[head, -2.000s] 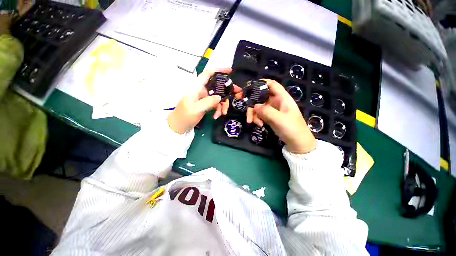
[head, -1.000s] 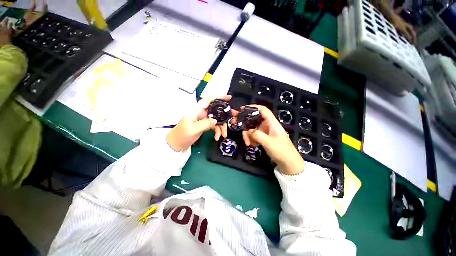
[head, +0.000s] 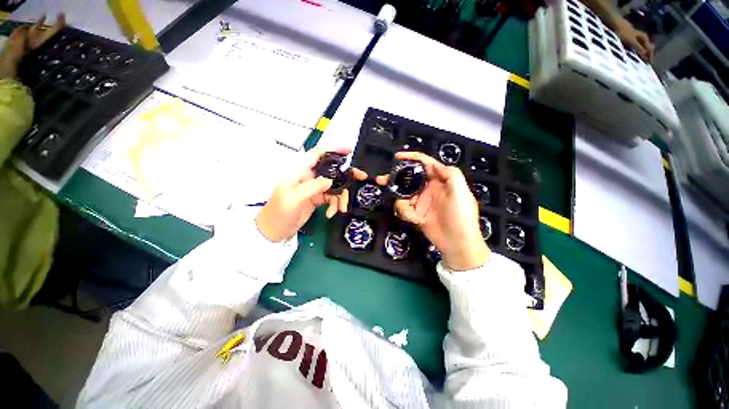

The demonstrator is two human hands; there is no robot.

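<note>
My left hand [head: 294, 198] holds a dark round watch head [head: 332, 170] by its rim, above the left part of the black watch tray [head: 361, 152]. My right hand [head: 448, 209] holds another dark watch head [head: 408, 178] with a shiny metal rim, glossy face up. The two pieces are side by side and apart. The tray lies under both hands, with several watch heads in its square pockets. A silver-rimmed watch head [head: 358, 234] lies in the front left pocket. My right hand and sleeve hide some of the pockets.
White foam trays [head: 601, 88] stand far right, with a person's hand [head: 631, 36] behind. A black round item [head: 649, 329] lies right. Record sheets [head: 256, 84] and mottled yellow paper [head: 172, 144] lie left. Another person's green sleeve [head: 24, 200] and dark tray [head: 80, 80] are far left.
The watch head in my right hand is turned and shows its round glossy face. My hands are slightly farther apart. The view has shifted, so the tray sits lower than two seconds ago.
</note>
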